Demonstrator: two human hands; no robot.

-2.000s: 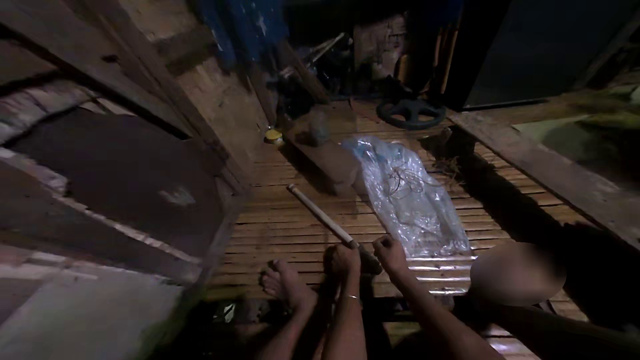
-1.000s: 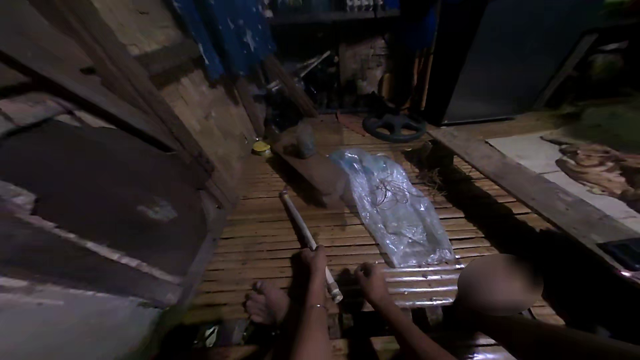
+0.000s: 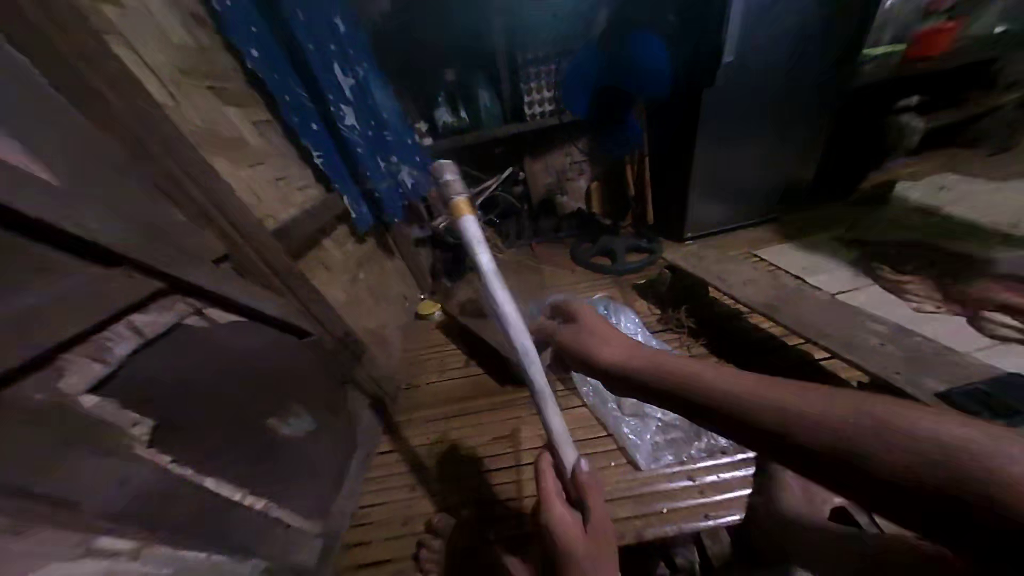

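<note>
My left hand (image 3: pixel 572 512) is closed around the lower end of a long whitish rod (image 3: pixel 512 324), which slants up and to the left. Near the rod's top end is a yellow-orange band (image 3: pixel 462 208). My right hand (image 3: pixel 580 336) is beside the middle of the rod, fingers bent; whether it touches the rod cannot be told. Beneath and beyond the right hand, a clear plastic sheet or bag (image 3: pixel 640 424) lies on the bamboo slat floor (image 3: pixel 464 400). A dark board-like thing behind the rod is mostly hidden.
A yellow-lidded container (image 3: pixel 429 310) stands by the woven wall. Farther back are a black wheel-shaped object (image 3: pixel 616 253), a blue star-patterned cloth (image 3: pixel 344 96) and a dark tall cabinet or refrigerator (image 3: pixel 744 128). A wooden beam (image 3: pixel 808 316) borders the slats; another person's feet (image 3: pixel 912 288) are at right.
The rod, earlier low over the slats, is now raised with its far end up. My right hand has moved forward from near the slats' front edge to beside the rod's middle.
</note>
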